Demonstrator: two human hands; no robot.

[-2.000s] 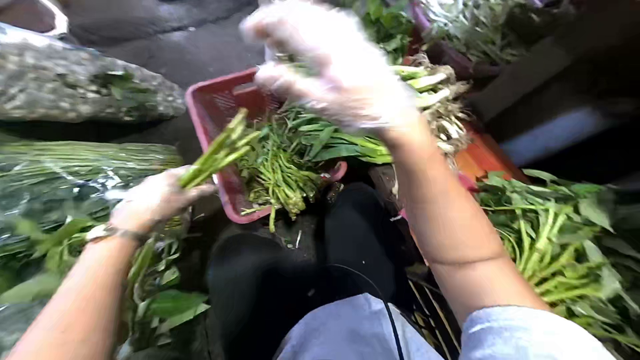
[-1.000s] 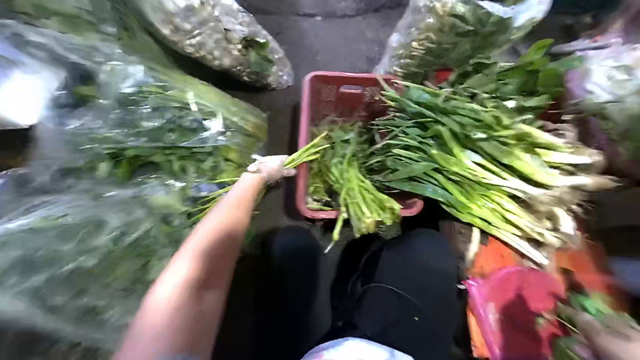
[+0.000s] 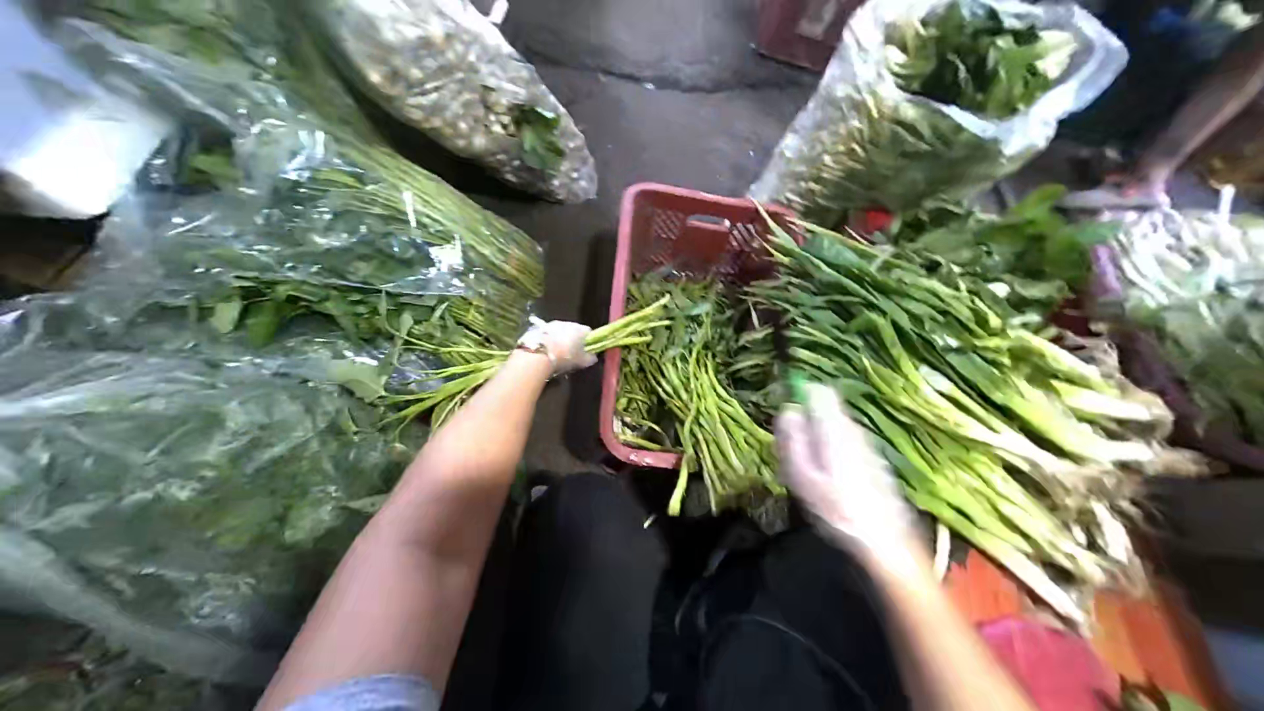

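Note:
My left hand (image 3: 561,346), in a thin clear glove, is closed around a bunch of leafy green stems (image 3: 627,328) whose cut ends reach over the left rim of a red plastic crate (image 3: 614,370). More green stems (image 3: 706,395) lie in the crate and hang over its near edge. My gloved right hand (image 3: 829,449) is blurred, at the crate's right side, beside a pile of long green onions with roots (image 3: 948,385). Something green and a dark narrow shape, perhaps a knife, show at its fingers; the grip is unclear.
Clear plastic bags of greens (image 3: 188,415) fill the left side. A bag of pale, small produce (image 3: 464,89) lies beyond them. An open bag of leafy vegetables (image 3: 899,118) stands behind the crate. At lower right are an orange surface (image 3: 987,588) and a pink bag (image 3: 1052,662).
My right hand has moved from the lower right corner to the crate's right side. My left hand still holds stems at the crate's left rim.

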